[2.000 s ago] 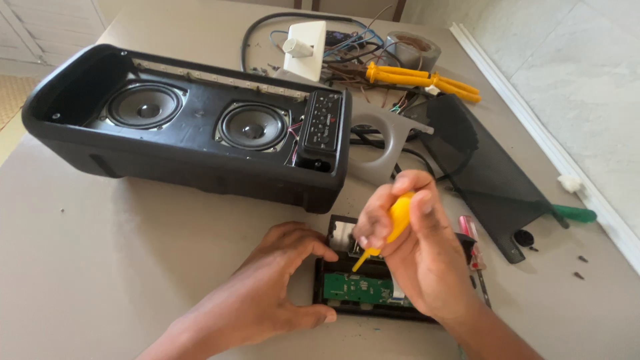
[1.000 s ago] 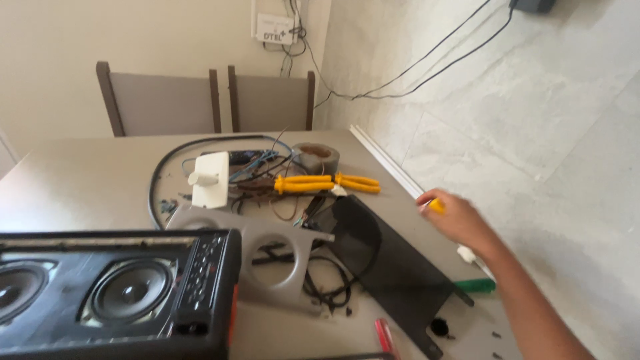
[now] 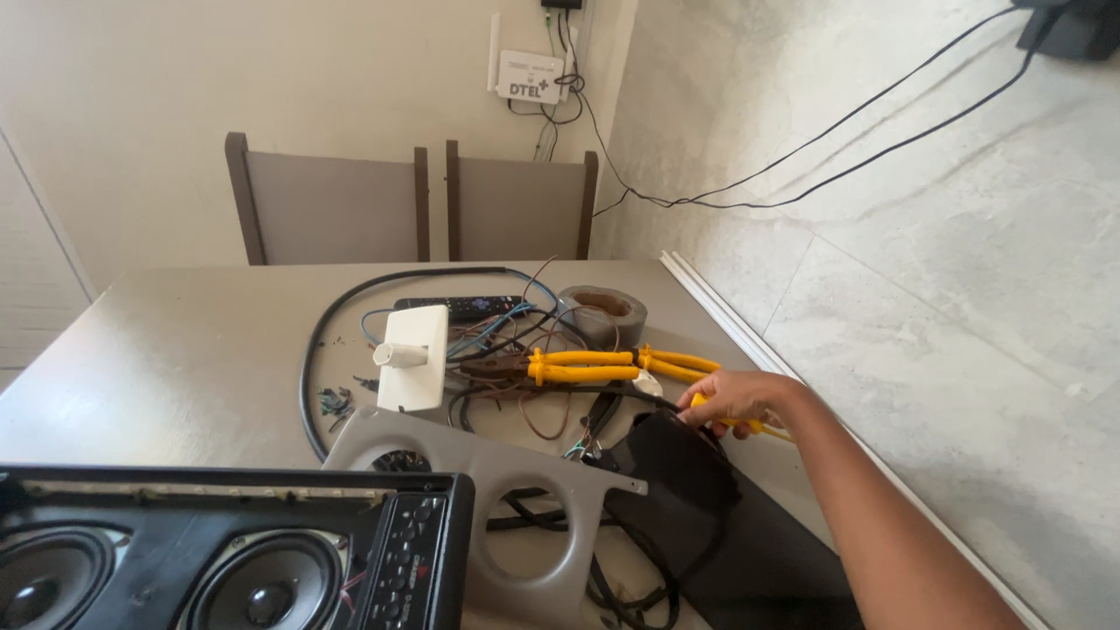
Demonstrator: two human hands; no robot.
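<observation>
My right hand (image 3: 742, 402) is closed around a yellow-handled screwdriver (image 3: 751, 426), whose yellow shaft points right. Its fingertips are at the upper end of a black speaker grille panel (image 3: 761, 534), beside the yellow-handled pliers (image 3: 582, 366). At lower left lies the black speaker cabinet (image 3: 157, 569) with two round drivers and a control panel. A grey plastic trim frame (image 3: 582, 525) with a round hole sits between cabinet and grille. My left hand is out of view.
A roll of grey tape (image 3: 604, 315), a remote control (image 3: 464, 308), a white wall plate (image 3: 416, 359) and tangled wires (image 3: 516, 328) lie on the table (image 3: 201, 350). White trunking (image 3: 726, 319) runs along the table's wall side. Two chairs (image 3: 337, 210) stand behind.
The view has swung up and right. The circuit board unit and my left hand, seen two seconds ago, are out of frame. My right hand, with the screwdriver, has moved from the board to the grille's upper end.
</observation>
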